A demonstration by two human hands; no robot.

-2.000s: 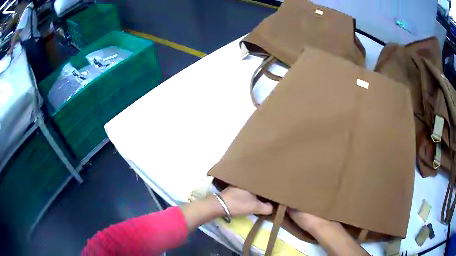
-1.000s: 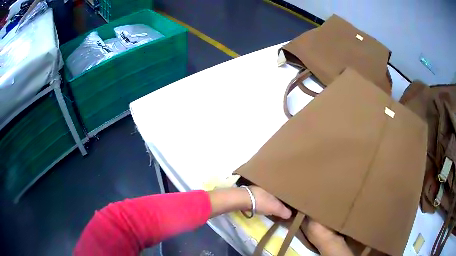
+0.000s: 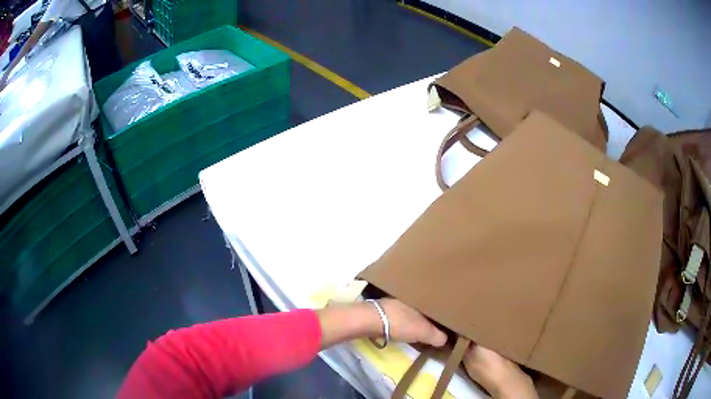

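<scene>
A brown tote bag [image 3: 514, 249] lies flat in front of me, its opening towards me and a small pale label [image 3: 601, 178] near its far edge. My left hand [image 3: 413, 323], with a metal bangle at the wrist, is at the opening, its fingertips at the edge beside the handles [image 3: 450, 368]. My right hand [image 3: 499, 372] is just right of the handles, its fingers partly hidden at the opening. Whether either hand grips the edge is hard to tell. A yellow sheet [image 3: 390, 358] lies under the near edge.
Another brown bag [image 3: 530, 82] lies beyond on the white table [image 3: 312, 179]. A brown heap of bags [image 3: 678, 156] with buckled straps is at the right. A green crate [image 3: 210, 132] with bagged goods stands on the floor at left. A beige piece [image 3: 652, 379] lies at lower right.
The view has swung left since the oldest frame, so the bags show further right and lower. Both hands stay at the bag opening, with little visible movement.
</scene>
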